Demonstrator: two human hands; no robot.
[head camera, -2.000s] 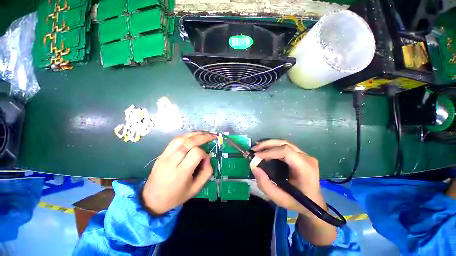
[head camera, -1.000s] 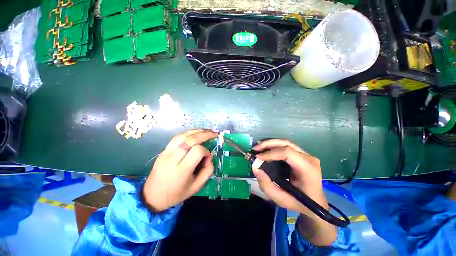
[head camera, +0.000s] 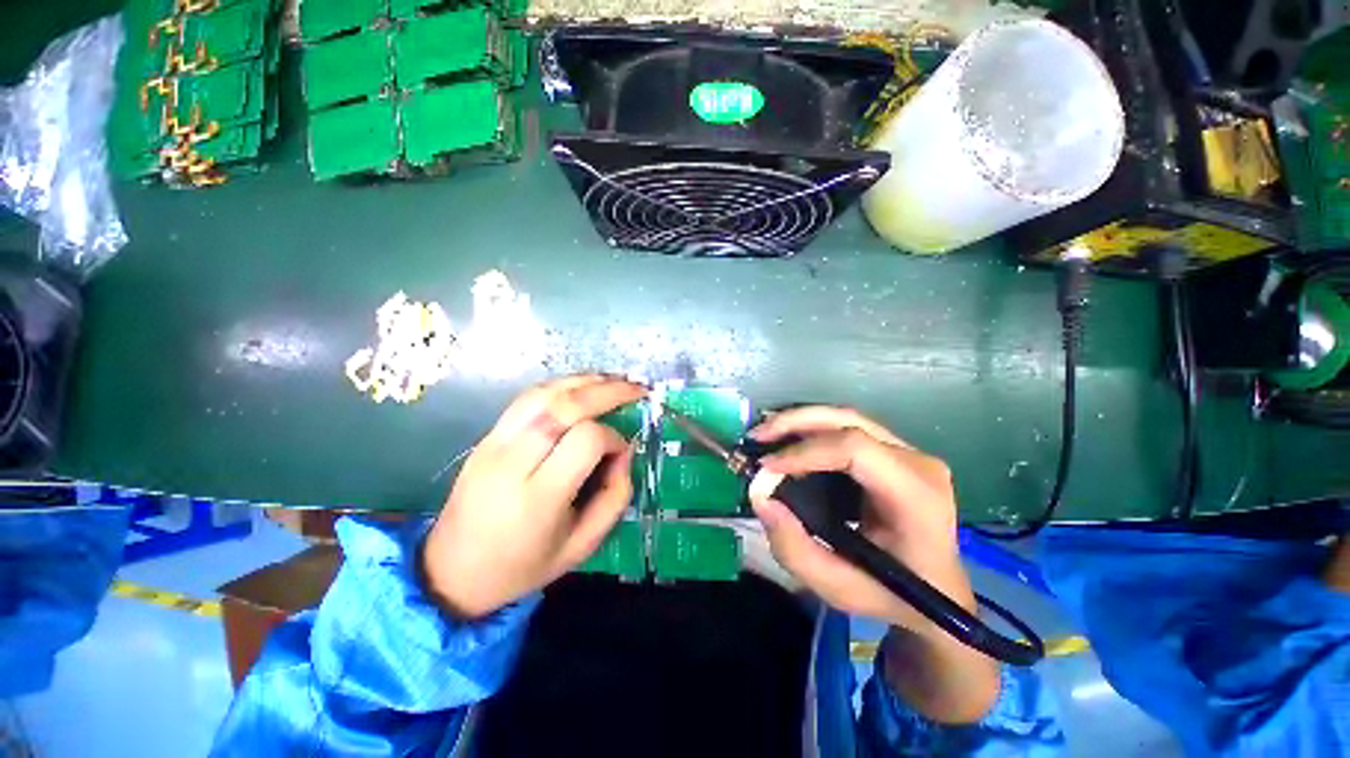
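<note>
A green PCB panel (head camera: 699, 481) lies at the bench's near edge, its lower boards over the edge. My right hand (head camera: 874, 511) holds the soldering iron (head camera: 814, 508) like a pen, its shaft pointing up-left to the panel's top centre. My left hand (head camera: 536, 489) is at the panel's left side. Its index fingertip is at a small pale flexible circuit (head camera: 659, 400) at the top of the centre line, near the iron's tip. A thin solder wire (head camera: 459, 462) shows left of my left hand. Glare hides whether tip and piece touch.
Loose flexible circuits (head camera: 403, 348) lie left under glare. Behind are a fume fan (head camera: 711, 200), a tilted white tub (head camera: 962, 156) and the soldering station (head camera: 1170, 222) with cables. Finished panels (head camera: 207, 89), bare panels (head camera: 400, 89) and a plastic bag (head camera: 67, 148) stand far left. Neighbouring blue sleeves (head camera: 1199, 637) show.
The view has shifted slightly. Both hands keep nearly the same pose at the panel's top centre, and the iron stays in my right hand.
</note>
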